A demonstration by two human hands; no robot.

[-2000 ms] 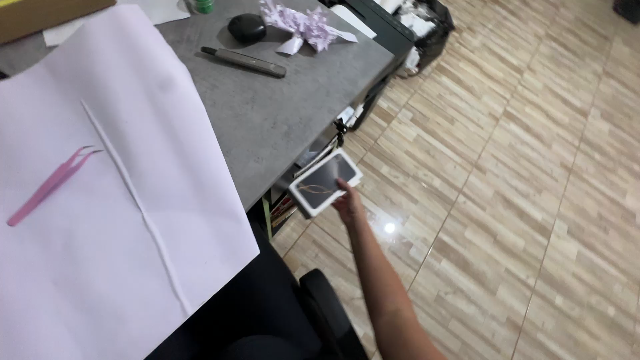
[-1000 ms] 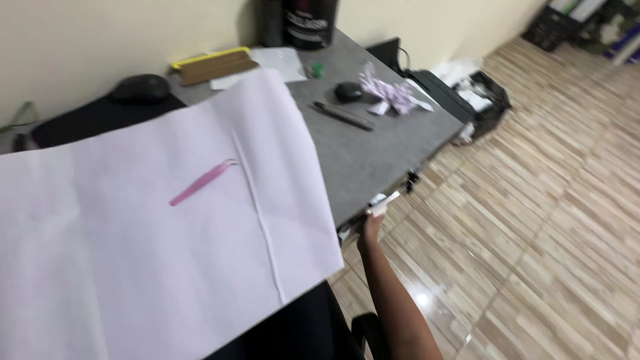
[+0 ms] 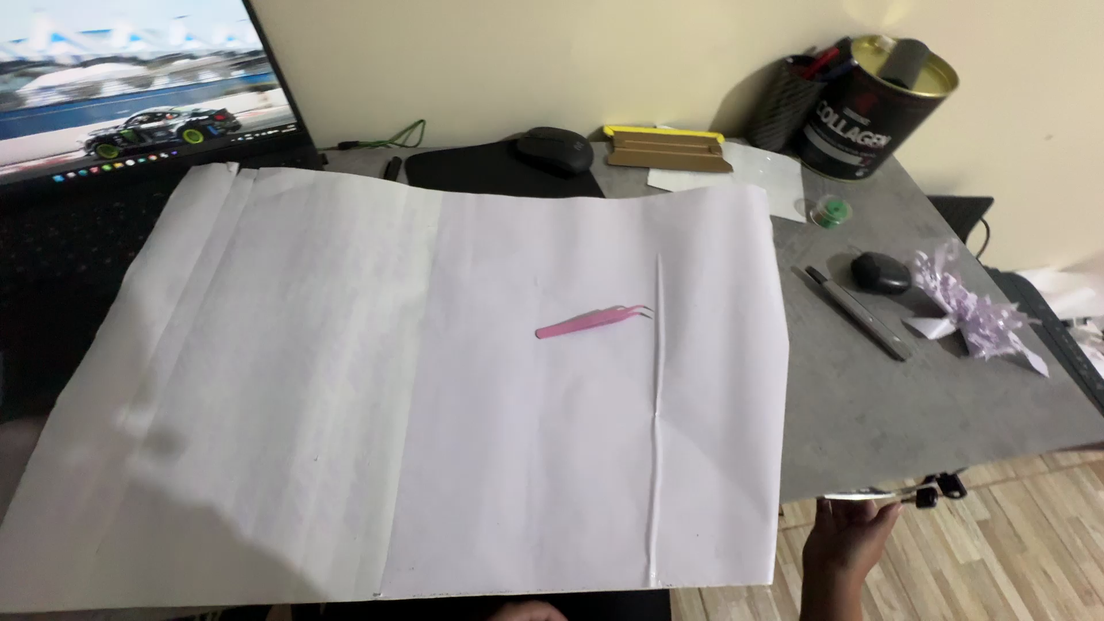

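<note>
At the lower right, my right hand (image 3: 845, 543) is at the table's front edge, its fingertips against the underside of a thin, pale, shiny item (image 3: 867, 495) that I cannot identify. Black clips (image 3: 940, 488) show beside that item. Part of my left hand (image 3: 528, 612) shows at the bottom edge, below a large white paper sheet (image 3: 483, 414); its fingers are mostly hidden. Pink curved-tip tweezers (image 3: 591, 322) lie on the sheet, left of a long raised crease (image 3: 658, 414).
Behind the sheet are a laptop (image 3: 147, 86), a mouse (image 3: 555, 151) and a cardboard piece (image 3: 666, 149). Farther right stand a pen holder (image 3: 783, 103) and a black tub (image 3: 871, 112). A grey pen (image 3: 858, 313), a black case (image 3: 880, 272) and lilac shredded ribbon (image 3: 975, 310) lie on the grey table (image 3: 914, 405).
The view has swung left. Two seconds ago my right hand held a white-framed box with a dark face beside the table; that box is not recognisable now.
</note>
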